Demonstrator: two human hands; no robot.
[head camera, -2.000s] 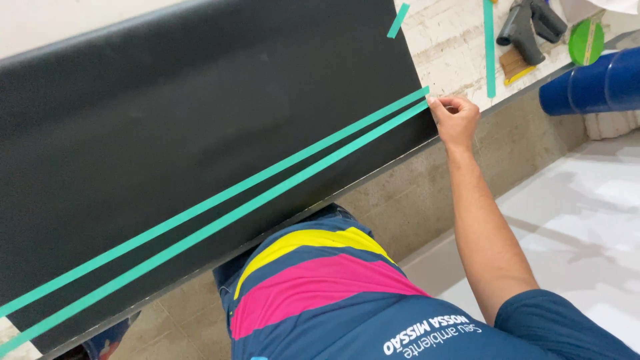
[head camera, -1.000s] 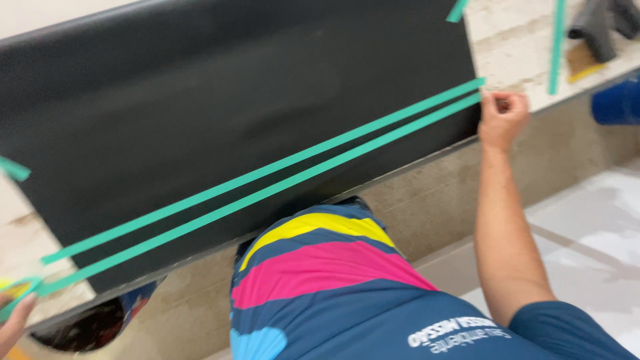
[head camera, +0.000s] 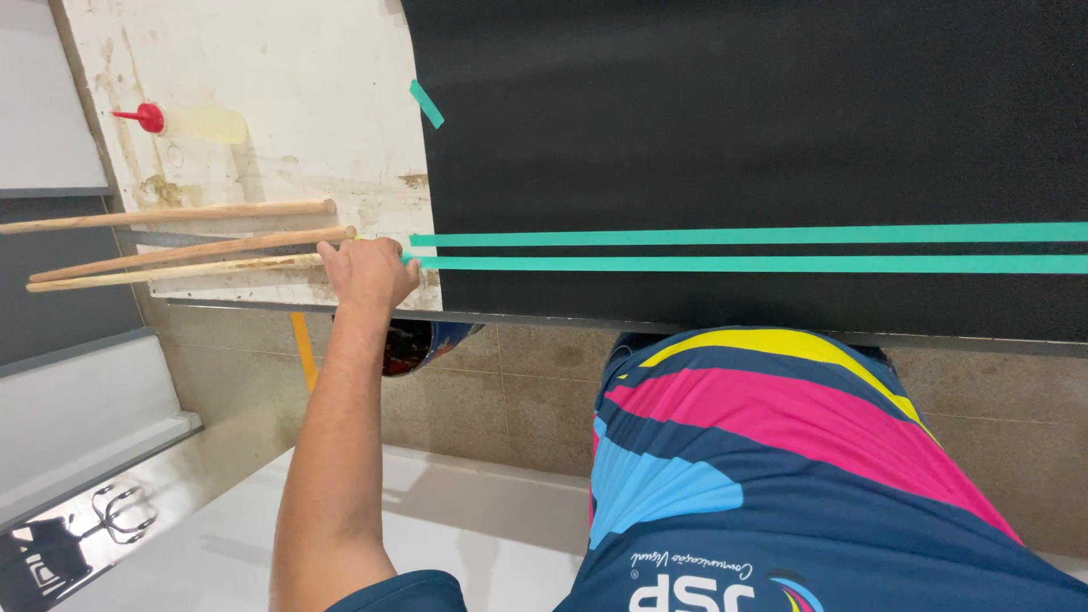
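Note:
My left hand (head camera: 367, 270) is at the left end of the lower green tape strip (head camera: 680, 264), with its fingers closed on the tape; whether a roll is under the palm is hidden. A second green strip (head camera: 722, 237) runs nearly parallel just above it. Both strips cross the black sheet (head camera: 722, 127) near its lower edge, and their left ends reach onto the white tabletop (head camera: 323, 68). A short green tape piece (head camera: 427, 104) sits across the sheet's left edge. My right hand is out of view.
Wooden sticks (head camera: 195, 253) lie beside my left hand. A squeeze bottle with a red nozzle (head camera: 200, 123) lies farther back on the left. Below the table's front edge are a dark-mouthed bucket (head camera: 410, 347) and a yellow strip (head camera: 303, 348).
The view has swung to the left end of the sheet. My left hand, at the left frame edge one second ago, is now fully in view at the strip's end; my right hand has left the view.

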